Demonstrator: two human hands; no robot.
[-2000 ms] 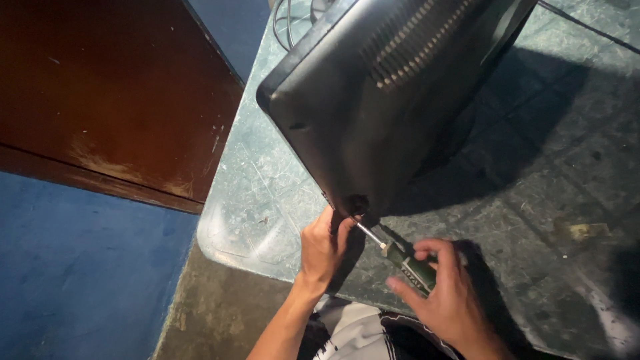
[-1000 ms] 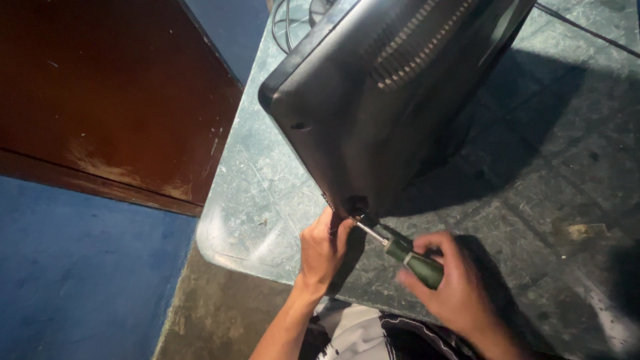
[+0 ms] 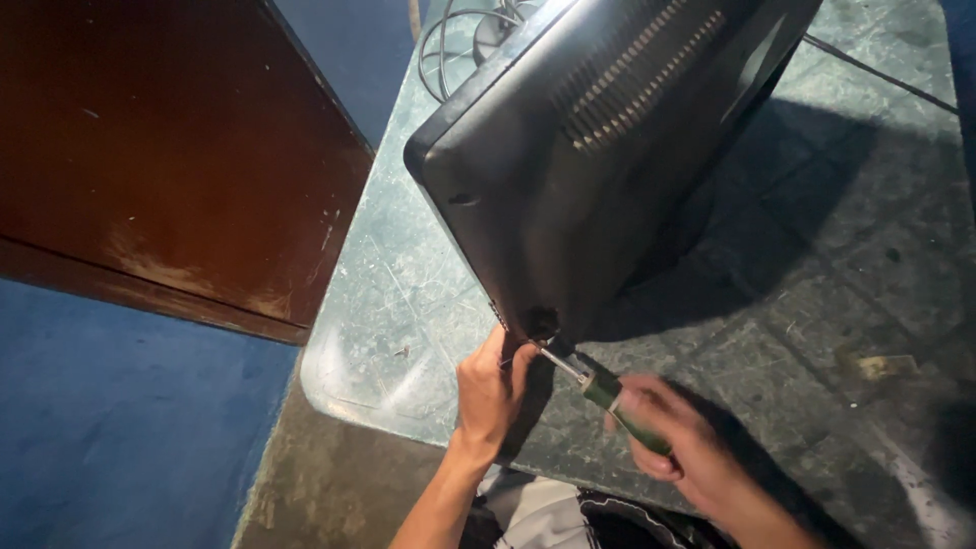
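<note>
A black plastic housing with rows of vent slots (image 3: 534,198), seemingly the back of a monitor or television, stands tilted over the table. At its lower corner, beside a dark hole, my left hand (image 3: 492,389) pinches the edge; what lies between the fingertips is hidden. My right hand (image 3: 671,435), blurred, is wrapped around the green handle of a screwdriver (image 3: 563,363). The metal shaft points up and left, with its tip at the corner by my left fingertips. Whether the tip sits in a screw cannot be told.
The worn green tabletop (image 3: 381,305) has a rounded corner at left. Coiled black cables (image 3: 442,57) lie behind the housing, and another cable (image 3: 877,72) runs at upper right. A brown wooden panel (image 3: 175,152) stands at left by a blue surface (image 3: 137,412). A small yellowish piece (image 3: 884,366) lies at right.
The fingers of my right hand have shifted around the screwdriver's green handle. My left hand and the black housing stay in place.
</note>
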